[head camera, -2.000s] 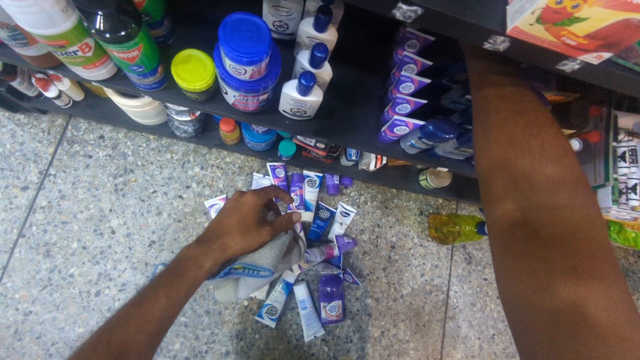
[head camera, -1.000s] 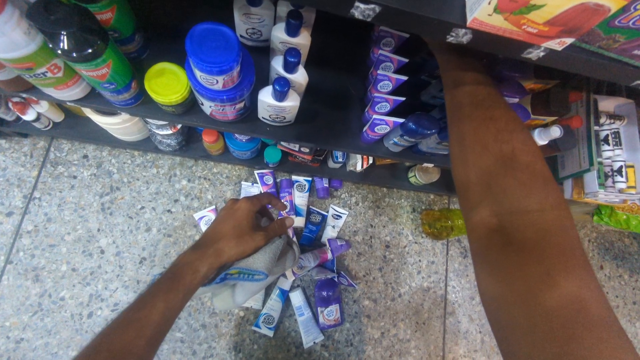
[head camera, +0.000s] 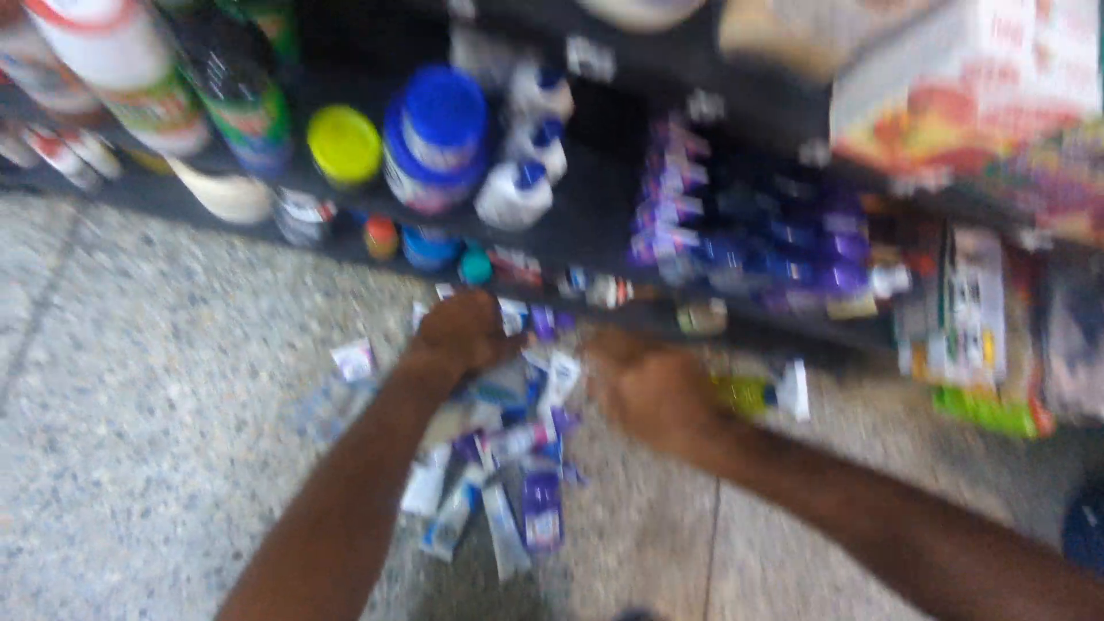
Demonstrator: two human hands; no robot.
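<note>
The head view is blurred by motion. My left hand [head camera: 466, 336] is over the upper part of a pile of small tubes on the speckled floor, with a greyish cloth [head camera: 448, 423] partly showing beneath it. Whether the fingers still grip the cloth is unclear. My right hand [head camera: 647, 379] hangs just right of the pile, its fingers curled and blurred; nothing can be made out in it. Near the hands lie a white tube [head camera: 561, 379], a purple bottle [head camera: 542, 509] and a pale tube [head camera: 504, 530]. A row of purple tubes [head camera: 668, 198] stands on the shelf above.
Blue-lidded tubs [head camera: 435, 129], a yellow-lidded tub [head camera: 344, 145] and white bottles [head camera: 515, 194] stand on the dark shelf [head camera: 586, 250]. A bottle of yellow liquid [head camera: 742, 395] lies on the floor at its foot. Boxes [head camera: 966, 103] stand on the higher shelf.
My right hand, earlier hidden inside the shelf, has come out and down beside the floor pile. My left hand has moved slightly toward the shelf over the pile.
</note>
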